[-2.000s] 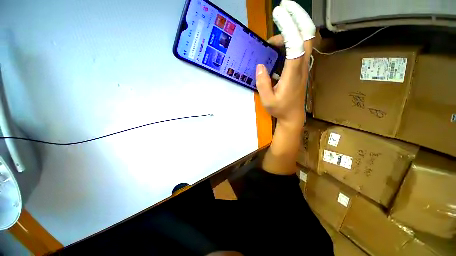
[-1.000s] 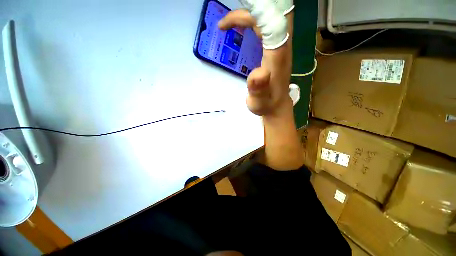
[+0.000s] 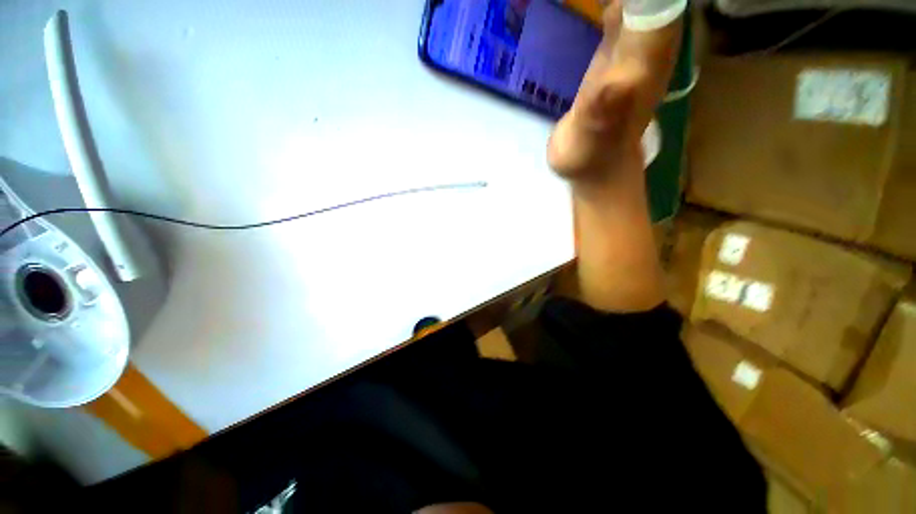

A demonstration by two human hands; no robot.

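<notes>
A smartphone (image 3: 517, 50) with a lit screen lies on the white sheet (image 3: 352, 291), cut off by the top edge. My right hand (image 3: 613, 110) is over its right end, blurred, with a white finger cot; its fingertips are cut off or hidden, so its grip cannot be told. My left hand is out of the picture. A white housing shell (image 3: 95, 346) with a dark round hole lies at the left edge. A slim white curved rod (image 3: 80, 151) lies beside it. A thin black lead (image 3: 251, 227) runs from the left edge across the rod onto the sheet.
Orange tape (image 3: 151, 412) crosses the sheet's lower left corner. A green surface (image 3: 671, 151) and a small white round thing (image 3: 651, 144) show beyond my wrist. Stacked cartons (image 3: 783, 291) stand at the right. A small dark round thing (image 3: 427, 326) sits at the near edge.
The view has shifted left, bringing more of the shell and rod in. My right hand's finger was over the screen one second ago; now the hand is over the phone's right end.
</notes>
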